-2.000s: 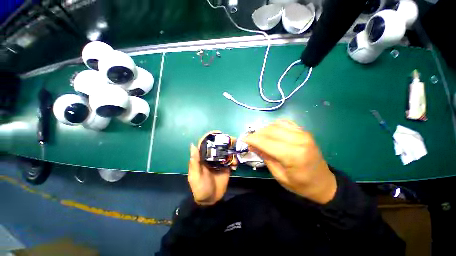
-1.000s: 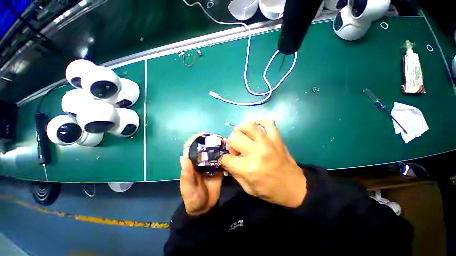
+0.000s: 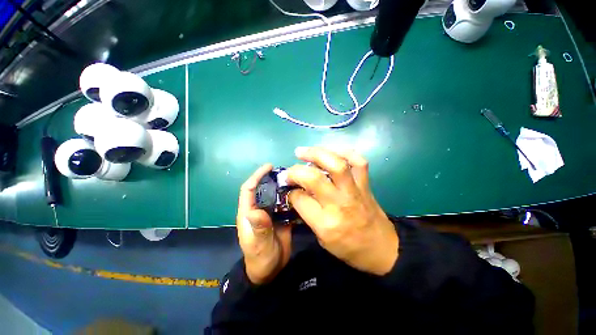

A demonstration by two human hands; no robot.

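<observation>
The dark camera head internals [image 3: 268, 192], with a round dark part and small metal and reddish bits, are held above the bench's front edge. My left hand [image 3: 260, 242] grips them from the left, thumb in front and fingers behind. My right hand [image 3: 346, 209] is on their right side, its thumb and index finger pressed on a small pale part at the top. My right fingers hide the right side of the piece. No white shell shows clearly around it.
Assembled cameras [image 3: 121, 144] are piled at left beside a black cylindrical tool [image 3: 49, 171]. A screwdriver [image 3: 385, 36] hangs over a looped white cable [image 3: 325, 78]. At right lie a tube [image 3: 545, 85], a cloth [image 3: 541, 156] and a pen-like tool [image 3: 496, 124]. A box [image 3: 546, 262] holds white parts.
The held piece has turned, so its round dark side shows where the open internals faced up. My right hand has moved left onto it from the pale part it held two seconds ago.
</observation>
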